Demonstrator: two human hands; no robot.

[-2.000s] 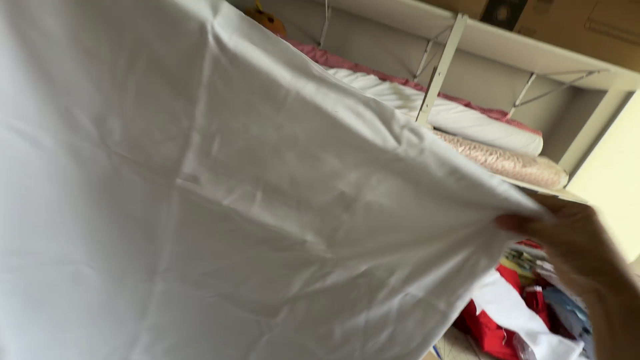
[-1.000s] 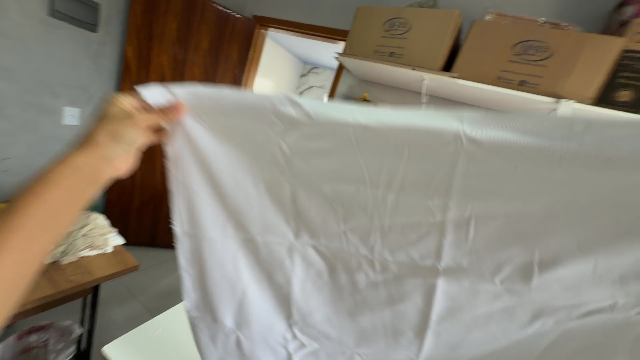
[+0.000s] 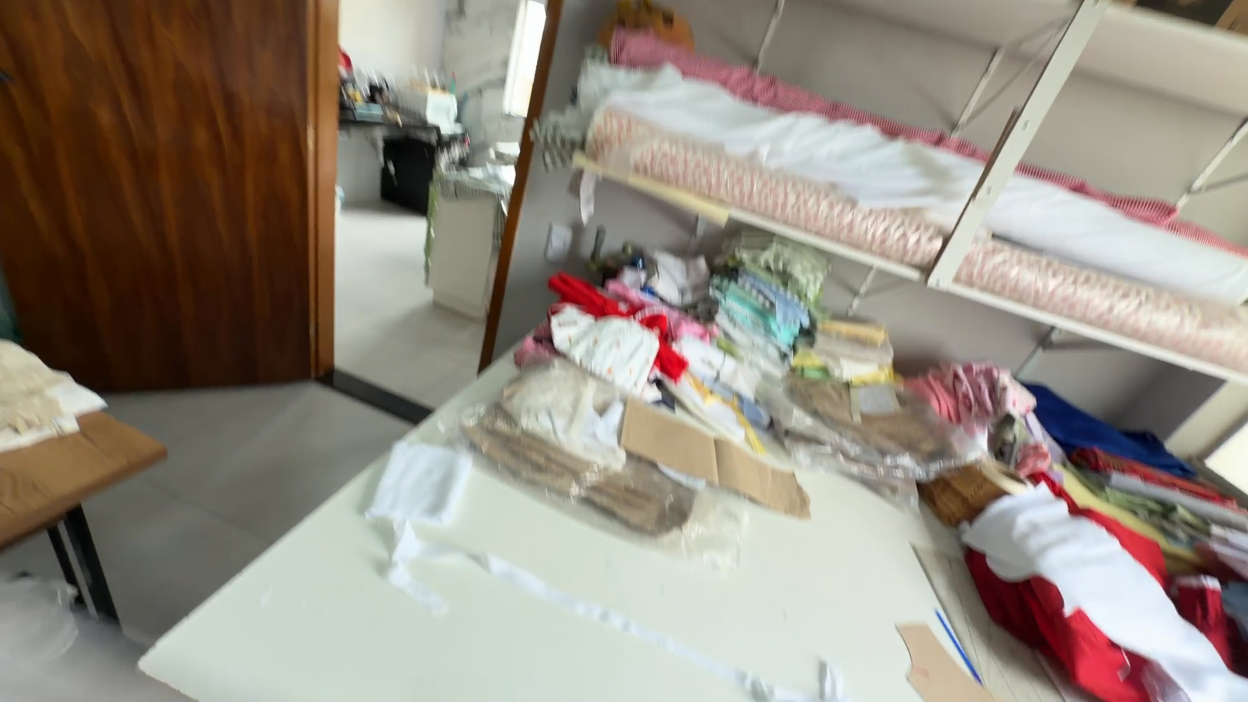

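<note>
Neither of my hands shows in the head view now, and the large white cloth they held is out of sight too. On the pale table (image 3: pixel 322 604) a small folded white cloth (image 3: pixel 421 483) lies near the left edge. A narrow white fabric strip (image 3: pixel 585 609) runs from beside it toward the lower right. Brown material in clear plastic bags (image 3: pixel 604 487) lies farther back, with a piece of brown cardboard (image 3: pixel 712 458) against it. At the lower right are a blue pen or stick (image 3: pixel 958 646) and a brown paper piece (image 3: pixel 936 668).
Piled clothes and folded fabrics (image 3: pixel 760 312) line the back of the table. Red and white cloth (image 3: pixel 1082 585) lies at right. Fabric rolls (image 3: pixel 780 175) rest on a wall shelf above. A wooden door (image 3: pixel 156 195) and doorway stand at left, near a wooden table (image 3: pixel 88 468).
The large white cloth and the hand on it have left the view, uncovering the pale table and its piles. The view has swung a good deal.
</note>
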